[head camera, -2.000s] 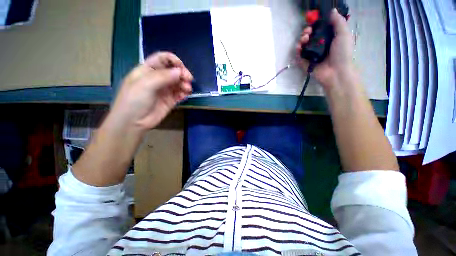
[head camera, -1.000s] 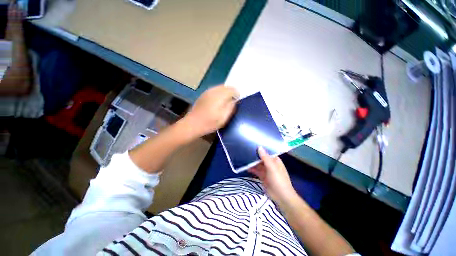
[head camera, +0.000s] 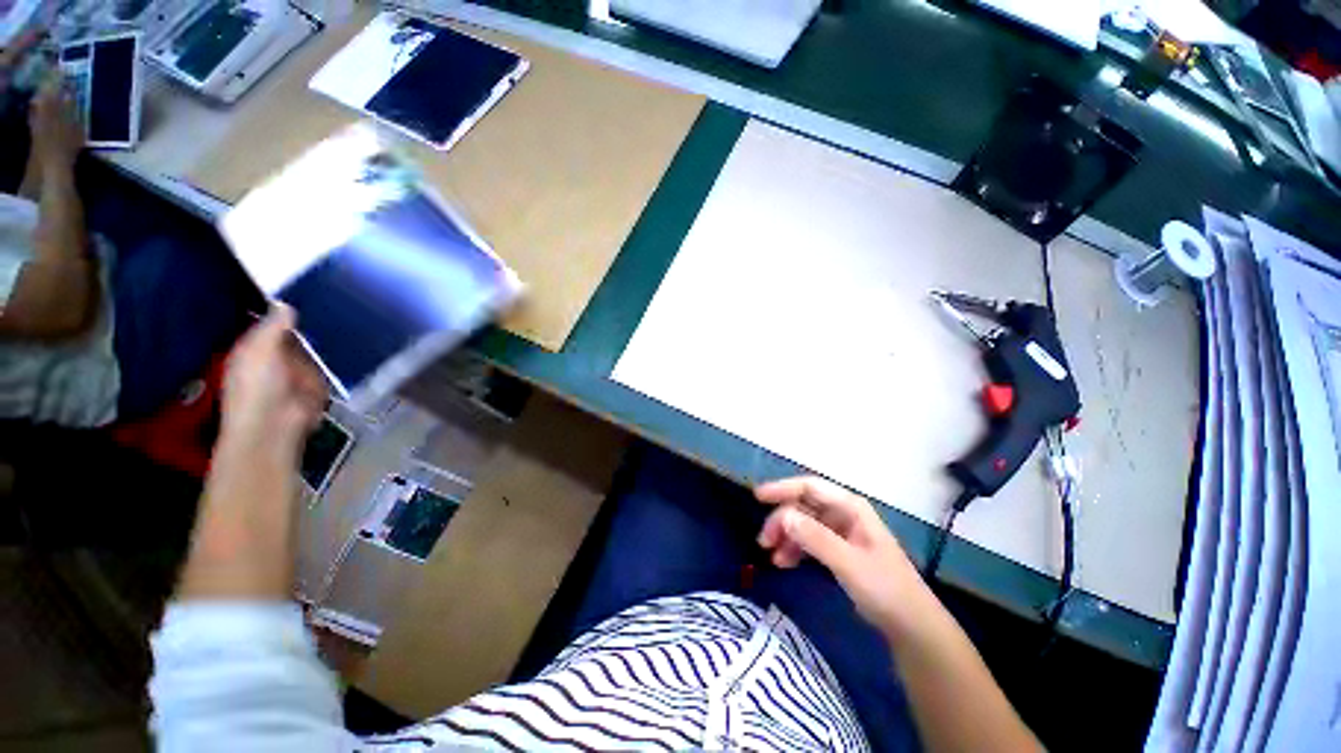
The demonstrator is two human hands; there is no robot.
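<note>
My left hand (head camera: 272, 386) grips the flat unit (head camera: 385, 302) by its near left edge and holds it tilted over the left part of the bench. The unit is half glossy dark and half white, and is blurred. My right hand (head camera: 827, 533) is at the bench's front edge with fingers loosely curled, holding nothing. The soldering gun (head camera: 1025, 386), black with a red trigger, lies on the right part of the pale work mat (head camera: 824, 280), its metal nose pointing away to the left.
A similar unit (head camera: 430, 86) lies on the cardboard sheet (head camera: 588, 191). A white reel (head camera: 1169, 265) and stacked units (head camera: 1250, 441) are at the right. A black fan-like box (head camera: 1047, 159) stands behind the mat. Another person's arm (head camera: 56, 221) is at far left. More units (head camera: 415, 518) lie in a box below.
The unit has moved left, off the mat's front area to over the cardboard side, in my left hand. My right hand has let go of it. The view has shifted.
</note>
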